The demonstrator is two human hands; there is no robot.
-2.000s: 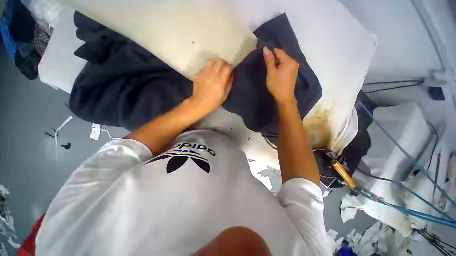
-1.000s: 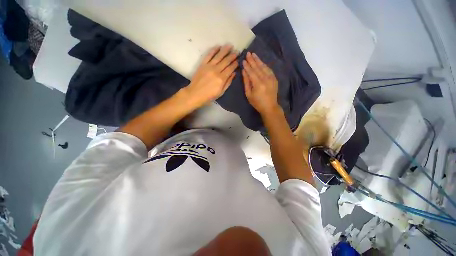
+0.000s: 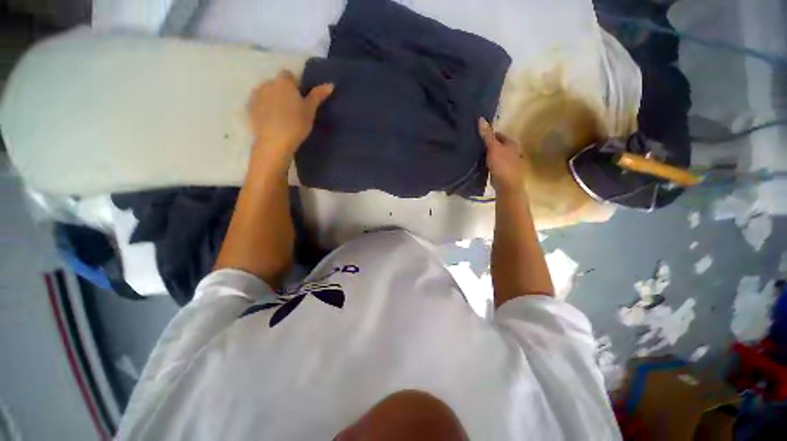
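A dark navy-grey garment (image 3: 388, 129) lies folded across the right part of the cream padded board (image 3: 155, 121), with some creases on its right half. My left hand (image 3: 280, 112) is at its left edge, thumb over the cloth and fingers on the board; whether it grips the edge cannot be told. My right hand (image 3: 502, 159) holds the garment's right edge between thumb and fingers. A steam iron (image 3: 621, 177) with an orange-yellow handle rests at the table's right end.
A brown scorch stain (image 3: 557, 142) marks the cover between garment and iron. More dark cloth (image 3: 194, 228) hangs below the board at left. A cardboard box (image 3: 677, 392) is on the floor at lower right, with white scraps around. Hoses trail right from the iron.
The view has turned, so the board lies level. My hands have moved apart from the garment's middle to its left and right edges. The cloth lies more squarely.
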